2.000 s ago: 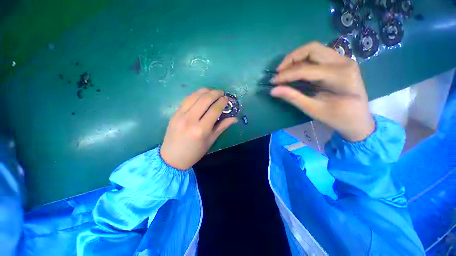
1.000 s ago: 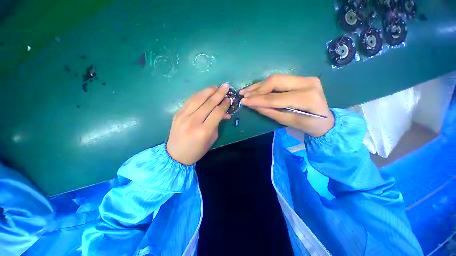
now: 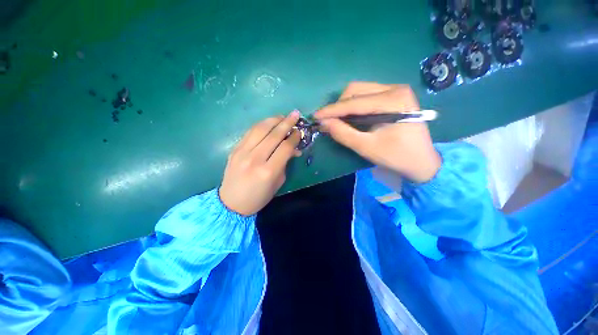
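Observation:
My left hand (image 3: 258,165) holds a dark round unit (image 3: 305,133) by its left side, on the green surface near the front edge. My right hand (image 3: 383,127) holds slim dark tweezers (image 3: 387,118) with a bright rear end pointing right. Their working end lies at the unit's right side, mostly hidden by the fingertips. A small dark piece (image 3: 309,159) lies just below the unit. The fingers of my left hand cover part of the unit.
A pile of dark units (image 3: 477,59) with pale centres sits at upper right. Small dark parts (image 3: 121,99) are scattered at left. Faint clear rings (image 3: 267,84) lie ahead of my left hand. A white box (image 3: 534,157) stands below the right edge. A blue sleeve shows at lower left.
My right hand has come from the right to the unit. The tweezers' bright end has swung up since one second ago. My left hand keeps hold of the unit.

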